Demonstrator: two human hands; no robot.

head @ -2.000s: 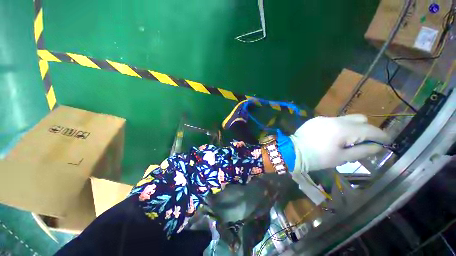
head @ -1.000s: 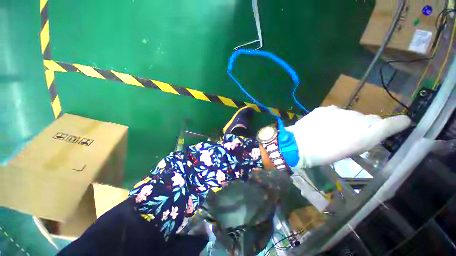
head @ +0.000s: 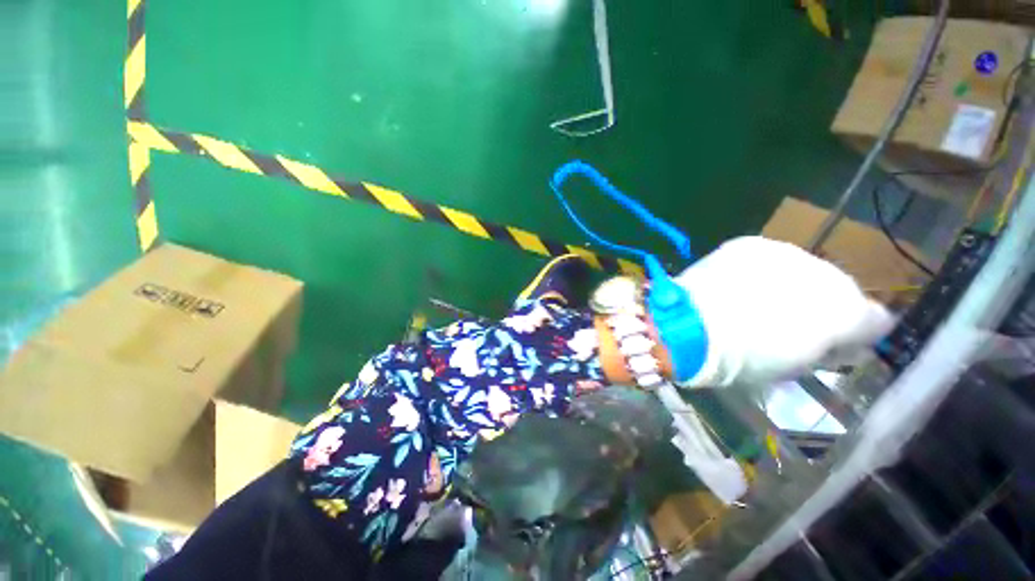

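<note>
My left hand (head: 783, 312), in a white glove, reaches right from a floral sleeve. It wears a bright blue wrist strap (head: 678, 329) with a coiled blue cord (head: 619, 204), beside a watch and beaded bracelet. Its fingertips are blurred and lie by the lower end of a long black bar (head: 936, 297), which has cables near it. Whether they touch or hold anything cannot be told. My right hand is out of the picture.
Pale curved bench edge (head: 908, 397) at right, with dark tray-like pockets (head: 908, 499) beyond it. Large open carton (head: 148, 363) at left; cartons (head: 919, 97) at upper right. Green floor with yellow-black tape (head: 392, 199). My shoe (head: 558, 276) shows beyond the sleeve.
Two seconds ago my left hand had a thin dark cable at its fingers; that cable no longer shows there. The blue cord has shifted its loop. The view has moved slightly.
</note>
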